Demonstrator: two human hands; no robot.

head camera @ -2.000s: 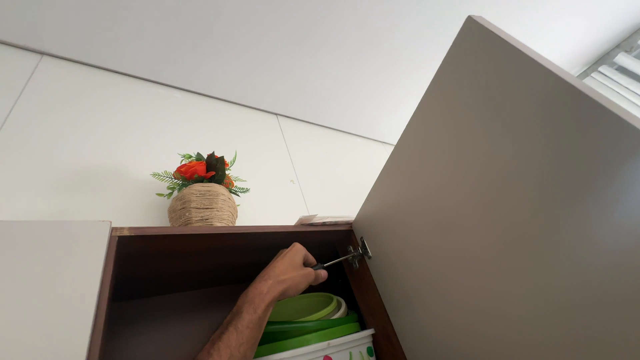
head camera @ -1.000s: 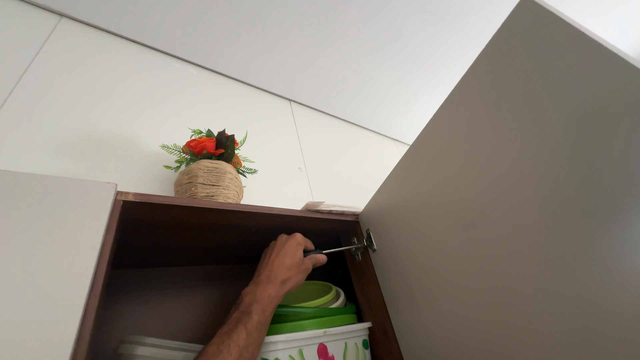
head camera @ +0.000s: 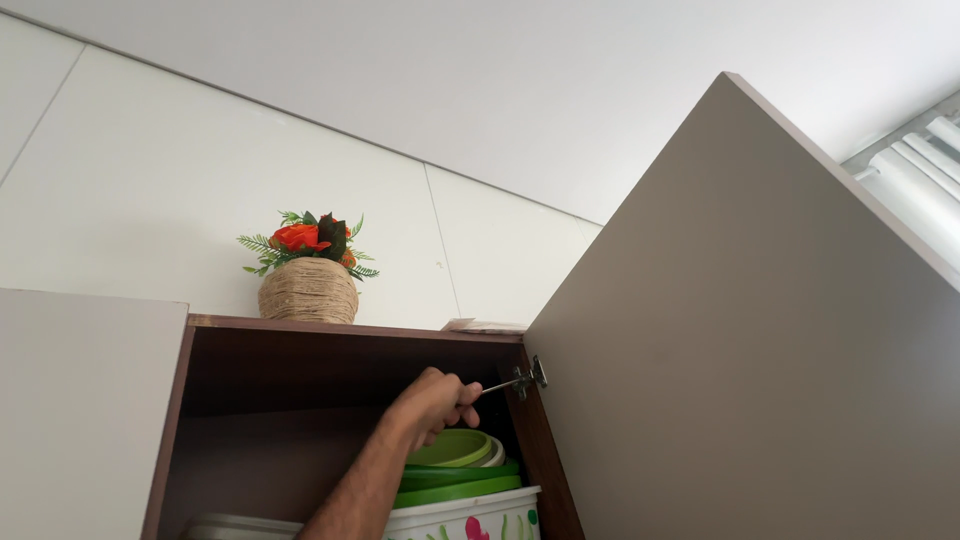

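My left hand [head camera: 442,405] reaches up from the bottom of the view into the cabinet, closed around a screwdriver. The screwdriver's thin metal shaft [head camera: 499,386] points right, its far end at the metal hinge [head camera: 531,375]. That hinge joins the dark wood side panel [head camera: 551,465] of the cabinet to a grey cabinet door [head camera: 735,322], which stands open. The handle is mostly hidden in the fingers. My right hand is out of view.
Green plastic containers [head camera: 457,491] and a white patterned tub [head camera: 465,521] sit below the hand. A twine-wrapped pot [head camera: 309,291] of orange flowers and a flat item [head camera: 484,326] rest on top. Another container lid [head camera: 240,525] lies lower left.
The view has shifted. My left hand still holds the screwdriver at the hinge; its grip and wrist have turned somewhat.
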